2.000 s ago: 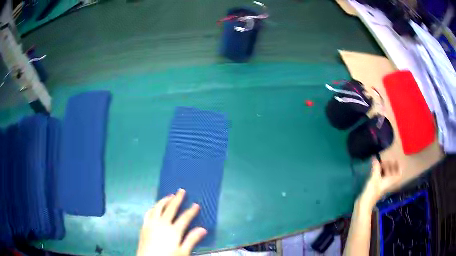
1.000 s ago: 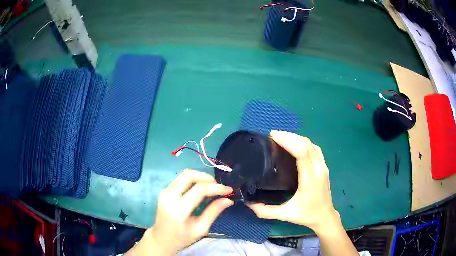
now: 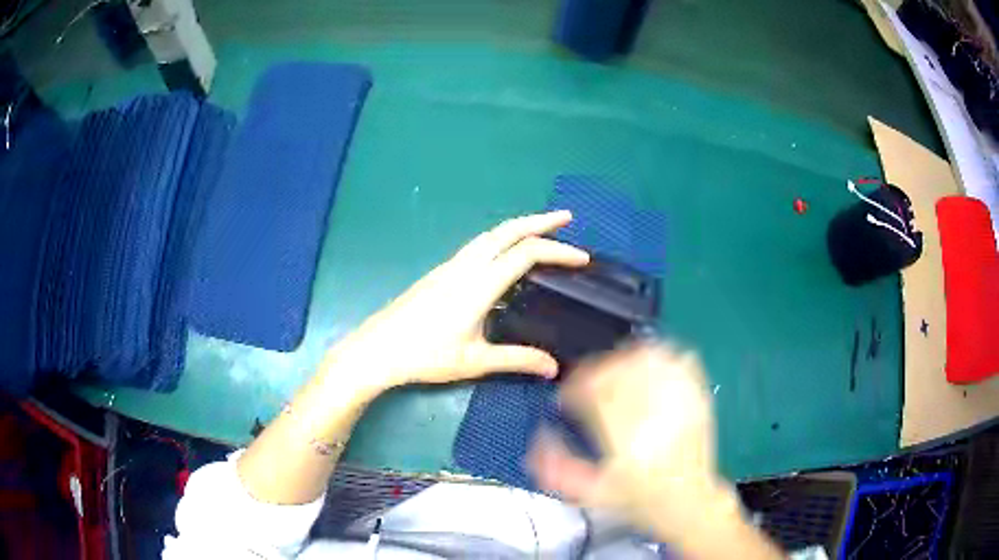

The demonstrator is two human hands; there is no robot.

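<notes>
A black plastic housing lies on its side over a blue mesh fabric piece on the bench. The fabric shows beyond it at the top and below. My left hand grips the housing's left end, fingers on top and thumb in front. My right hand is blurred at the housing's lower right; whether it holds something is unclear. The housing's wires are hidden.
A stack of blue fabric and a single piece lie at left. Another black housing with wires stands at right beside cardboard and a red piece. A blue-wrapped cylinder is at the top. A blue-rimmed bin is below right.
The housing has turned from its wired end facing up onto its side. My left hand has moved from the wires onto its left end. My right hand has moved off its side, lower down.
</notes>
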